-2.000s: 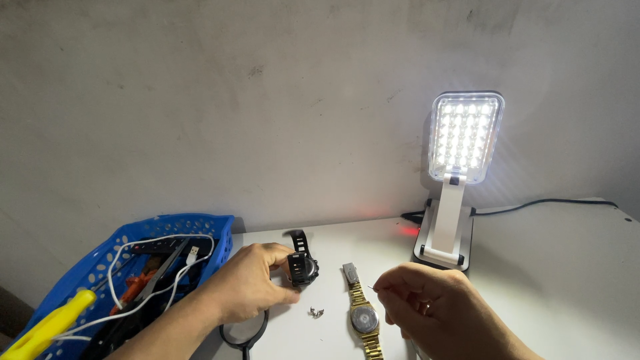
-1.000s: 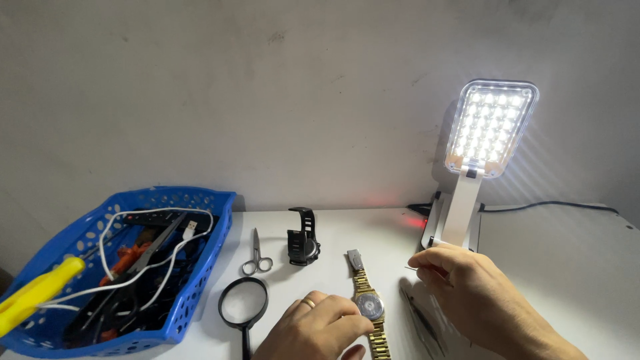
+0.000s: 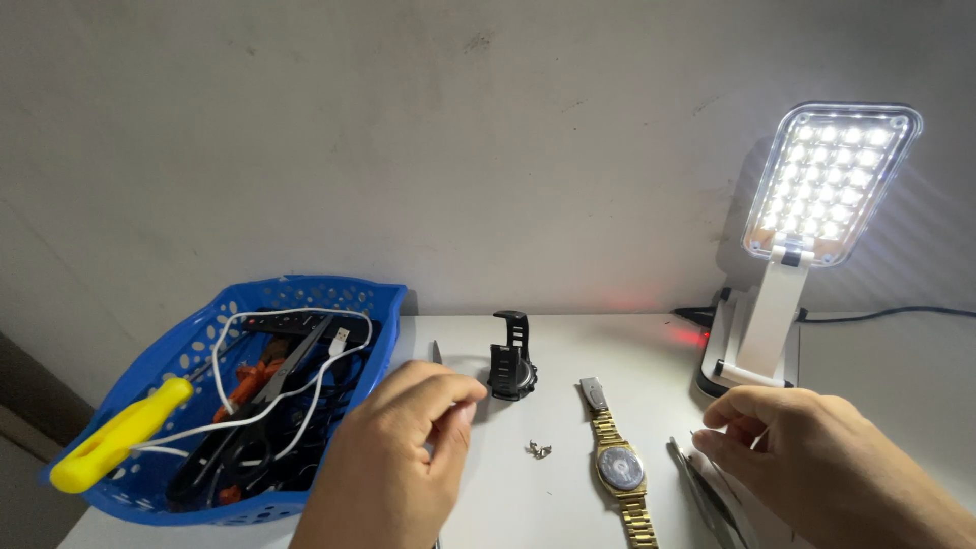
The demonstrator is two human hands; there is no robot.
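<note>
My left hand (image 3: 408, 442) is held over the white table, thumb and index fingertip close together; nothing is plainly seen between them. It hides most of the small scissors, whose tip (image 3: 436, 351) shows behind it. Just beyond stands a black wristwatch (image 3: 515, 374) on its strap. A little pile of tiny metal parts (image 3: 538, 449) lies between my hands. The gold-coloured wristwatch (image 3: 621, 467) lies case back up, its bracelet stretched out. My right hand (image 3: 778, 450) pinches a tiny thin piece (image 3: 692, 433) between thumb and index finger, above metal tweezers (image 3: 705, 488).
At left a blue plastic basket (image 3: 394, 328) holds a yellow-handled tool (image 3: 122, 435), large scissors (image 3: 293, 362), a white USB cable (image 3: 354, 348) and a black remote control (image 3: 278, 322). A lit LED lamp (image 3: 831, 183) stands at back right, with a black cable (image 3: 892, 311) along the wall.
Two seconds ago my left hand was at the black watch, which now stands released. One second ago that hand was beside the gold watch; it has moved left. My right hand stays right of the gold watch.
</note>
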